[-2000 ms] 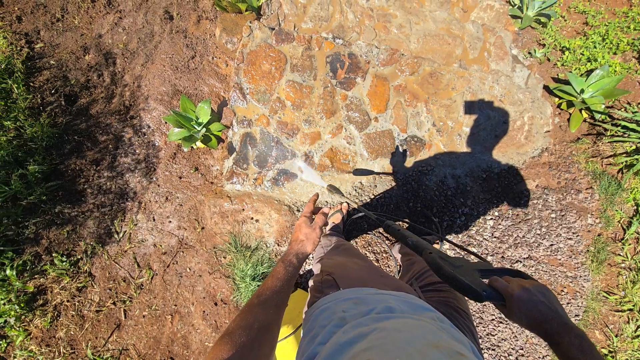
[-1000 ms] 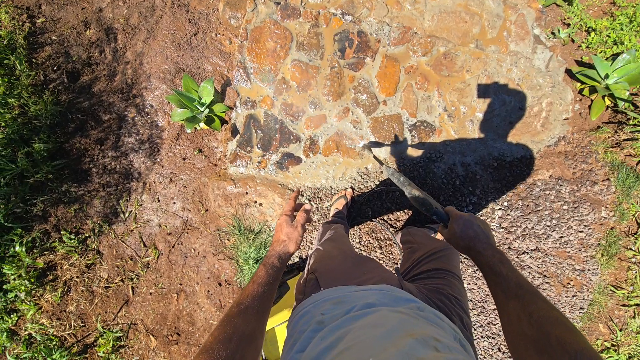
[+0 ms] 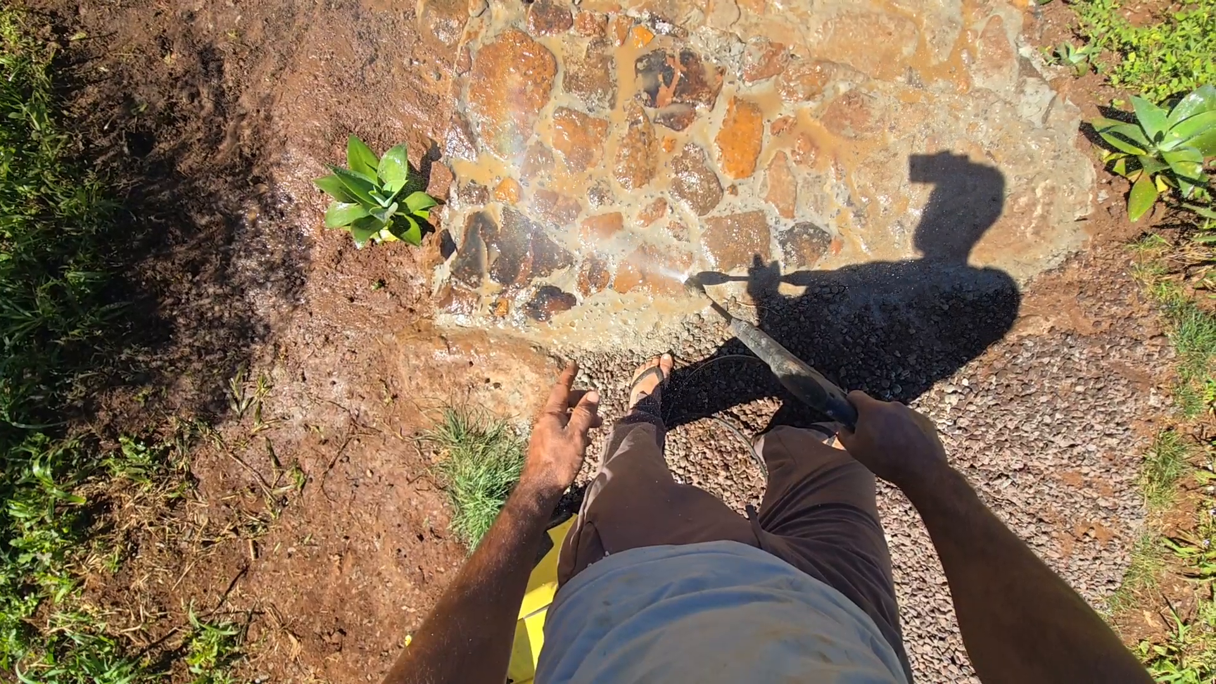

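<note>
My right hand is closed around the grip of a pressure washer lance, which points up and to the left. White water spray leaves its nozzle low over the near part of a wet stone-and-mortar path. Muddy water lies between the orange, brown and dark stones. My left hand hangs over the reddish soil just left of my sandaled foot, its fingers apart and nothing in it. A thin hose or cable loops over the gravel between my legs.
Gravel borders the path's near edge. A succulent grows at its left, another at its right. A grass tuft stands beside my left arm. Part of a yellow object shows beside my left leg. My shadow falls across path and gravel.
The lance has swung: two seconds ago its spray struck the path's near left edge, and one second ago no spray was plain. Spray shows again now. My left hand stays empty.
</note>
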